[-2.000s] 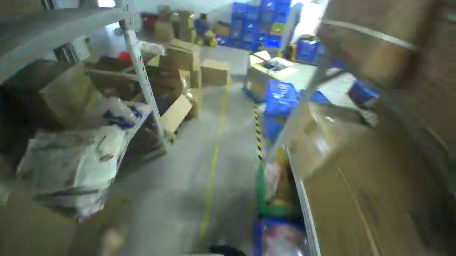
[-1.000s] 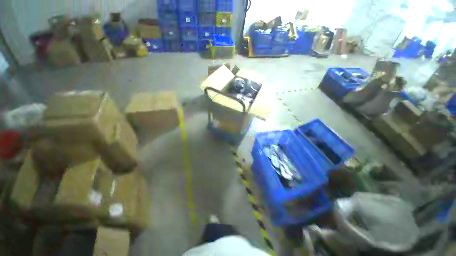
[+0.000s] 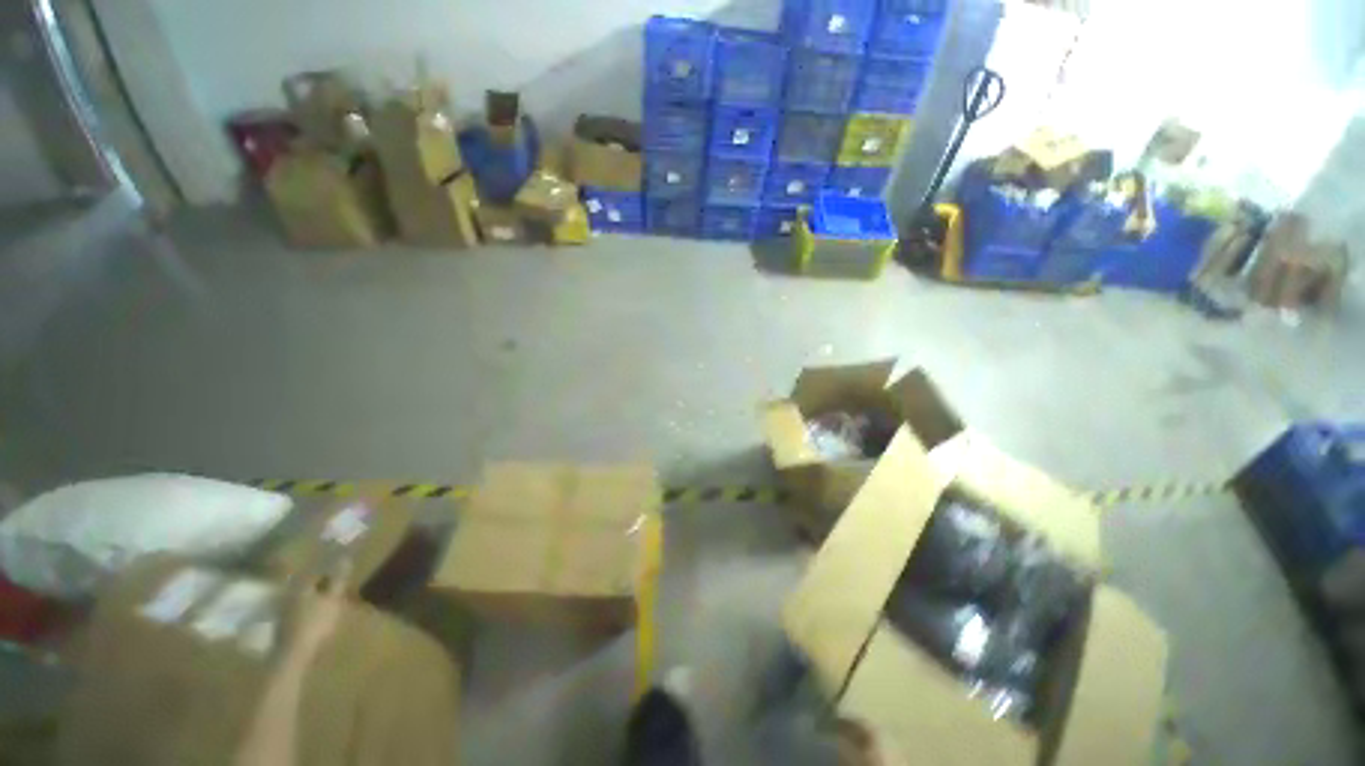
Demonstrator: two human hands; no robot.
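Observation:
Neither of my hands can be made out. Nearest in front, at the lower right, is an open carton [image 3: 898, 696] with its flaps spread. Dark parts in clear plastic bags [image 3: 988, 599] fill it. Behind it stands a smaller open carton [image 3: 831, 482] with bagged items inside. A closed, taped carton [image 3: 547, 539] sits on the floor left of centre. My dark shoe tip [image 3: 660, 733] shows at the bottom edge.
Large brown cartons [image 3: 374, 688] and a white sack [image 3: 142, 531] are at the lower left. Yellow-black tape [image 3: 719, 494] crosses the floor. Blue crates [image 3: 749, 135] are stacked at the back wall, beside a pallet truck [image 3: 943, 165]. More blue crates [image 3: 1317, 494] stand at the right.
The view has moved forward past the racking and the floor crates. The open carton is now much nearer, at the lower right, and the smaller open carton behind it shows clearly.

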